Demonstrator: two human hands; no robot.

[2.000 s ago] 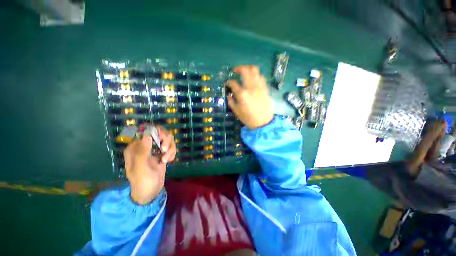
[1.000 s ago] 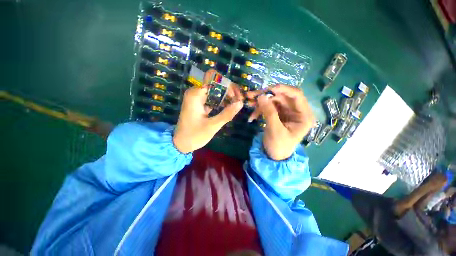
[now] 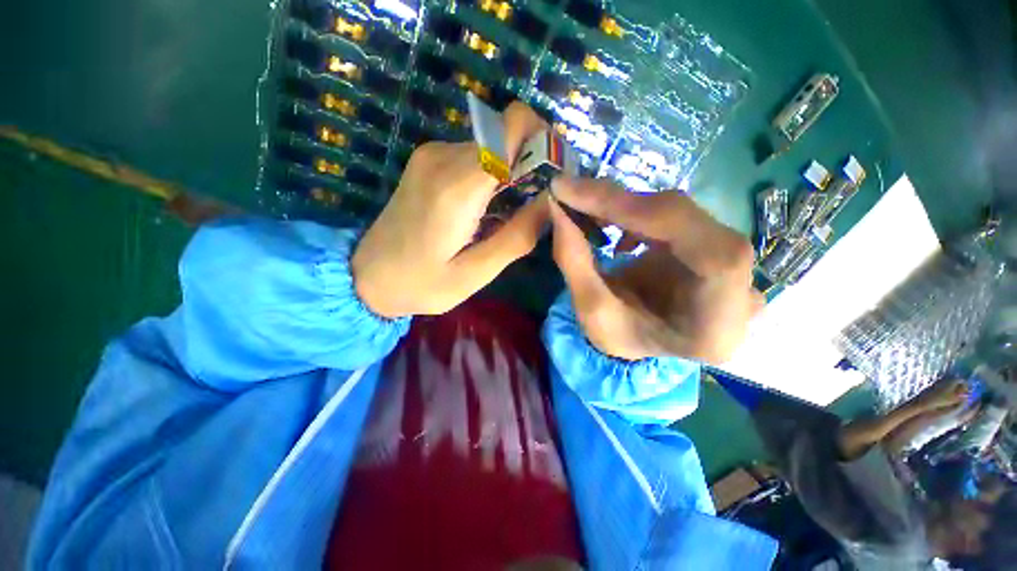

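Note:
My left hand (image 3: 441,229) holds a small unit body (image 3: 538,156) at the fingertips, over the tray's near side. A flat white-silver battery (image 3: 486,123) with a yellow tape band (image 3: 493,165) sticks out of it, above my left fingers. My right hand (image 3: 658,262) meets the unit from the right, its thumb and finger pinched on a small dark piece at the unit's near end. That piece is mostly hidden by the fingers. The clear blister tray (image 3: 268,112) lies beyond my hands, with rows of black strips with yellow middles; its right part shows bare glossy pockets.
One unit (image 3: 805,109) lies alone right of the tray. A loose cluster of units (image 3: 772,212) lies nearer, beside a white sheet (image 3: 825,346). Ridged clear trays (image 3: 920,323) are piled on the sheet. Another person's arm (image 3: 903,422) reaches in at the right.
My right hand went from the tray to the unit and now pinches at it. My left hand has raised the unit from the tray's left side. The view has turned, shifting the tray up.

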